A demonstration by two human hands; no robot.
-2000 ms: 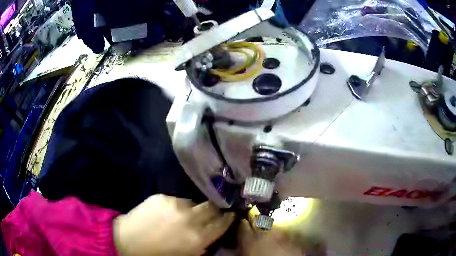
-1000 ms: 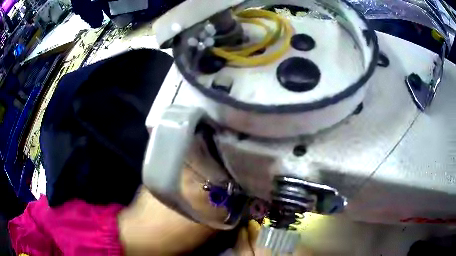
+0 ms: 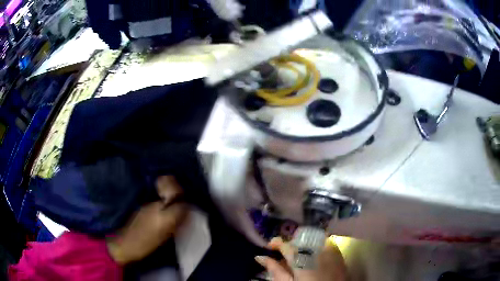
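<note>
Dark cloth (image 3: pixel 137 126) drapes over the table on the left and runs to the needle area of the white sewing machine (image 3: pixel 416 175). My left hand (image 3: pixel 151 228), in a pink sleeve, is at the lower left with dark cloth between its thumb and fingers. A white piece (image 3: pixel 193 241) lies just right of this hand, beside more dark cloth. My right hand (image 3: pixel 307 263) is at the bottom edge below the tension knob (image 3: pixel 308 241), partly hidden by it and cut off. Its fingertips are at the dark cloth; its hold is unclear. The needle is hidden.
The round machine top (image 3: pixel 323 137) holds a yellow coil. A clear plastic bag (image 3: pixel 411 27) lies behind the machine. Dark items with a white label (image 3: pixel 151 27) are beyond the table. The worn table edge (image 3: pixel 55 137) runs along the left.
My left hand has moved left from the needle area, with cloth now folded over it. The white piece has come into view. The camera view has shifted and machine parts look smaller than one second ago.
</note>
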